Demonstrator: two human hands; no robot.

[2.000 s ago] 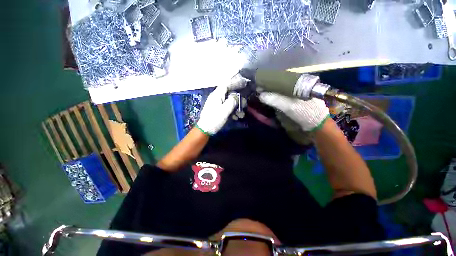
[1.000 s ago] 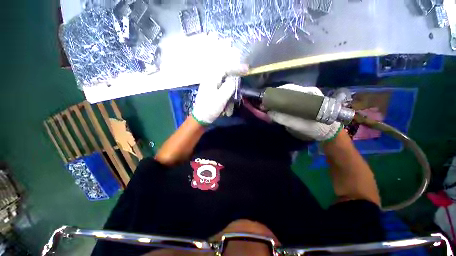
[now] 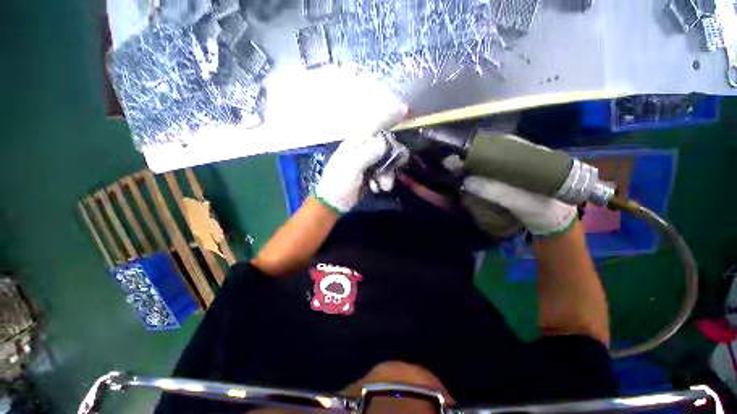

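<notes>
My right hand point(image 3: 521, 202), in a white knit glove with a green cuff edge, holds the olive-green air screwdriver point(image 3: 517, 166) around its body. Its dark nose points left toward my left hand. My left hand point(image 3: 355, 170), gloved the same, is closed on a small silver metal part point(image 3: 389, 151) just in front of the table edge. The part is mostly hidden by the fingers. A dark gap shows between the driver's nose and the part; I cannot tell whether a bit touches it. The air hose point(image 3: 683, 259) curves down from the driver's rear.
The pale table point(image 3: 283, 133) bears a heap of long thin screws point(image 3: 412, 36), a tangled pile point(image 3: 153, 85) at its left corner and perforated metal pieces point(image 3: 313, 44). Blue bins point(image 3: 663, 113) stand below. A slatted wooden pallet point(image 3: 145, 218) and a blue bin point(image 3: 166, 283) are at left.
The driver has moved right, away from my left hand, with my right hand still on it. My left hand has shifted slightly right and down, and the part in it is turned.
</notes>
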